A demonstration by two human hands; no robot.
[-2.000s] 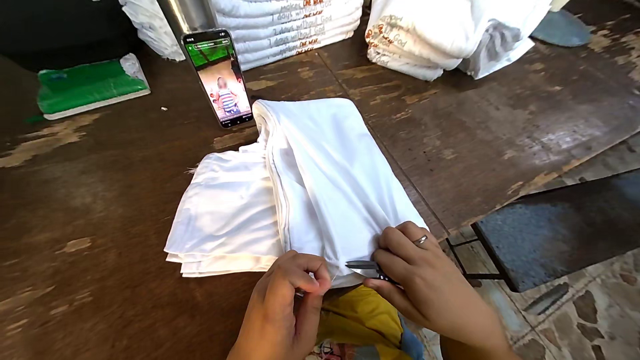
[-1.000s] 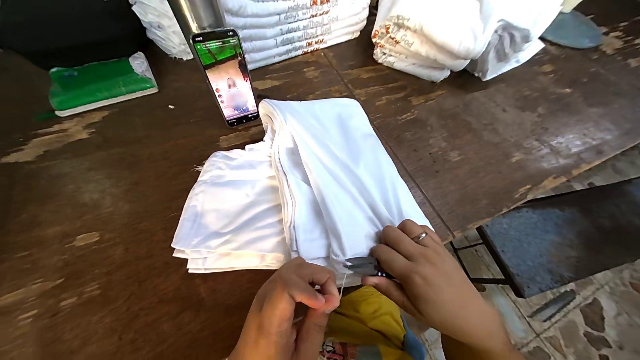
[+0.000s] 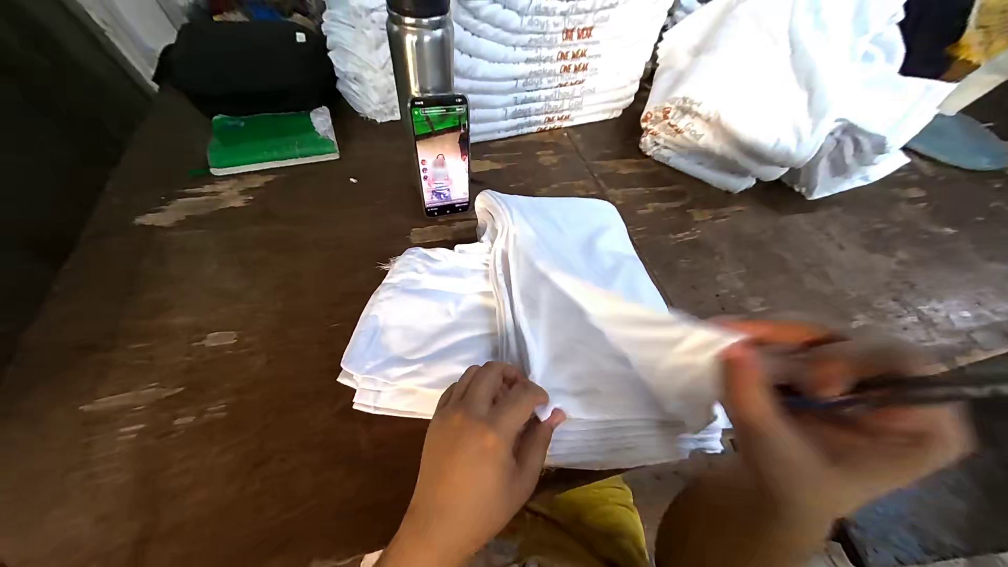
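A stack of folded white cloth (image 3: 598, 441) lies near the table's front edge, its layers spreading out to the left. My left hand (image 3: 484, 441) pinches the near edge of the top white cloth layer (image 3: 575, 339) between thumb and fingers. My right hand (image 3: 827, 402), blurred by motion, grips the right corner of that layer and lifts it off the stack. A dark, slender tool (image 3: 929, 390), also blurred, sits in the right hand and points out to the right; from the earlier frames it is a small pair of scissors or snips.
A phone (image 3: 442, 157) with a lit screen leans against a steel bottle (image 3: 421, 59) behind the cloth. Farther back are piled white printed cloths (image 3: 543, 79), a heap of white cloth (image 3: 740, 87), a green pad (image 3: 272, 140) and a black bag (image 3: 248, 69). A dark bench (image 3: 937, 496) stands at right.
My right hand has moved right and raised the top layer's corner, which lay flat before. The snips, earlier pointing left near my left fingers, now point right. The thread at my left fingers no longer shows.
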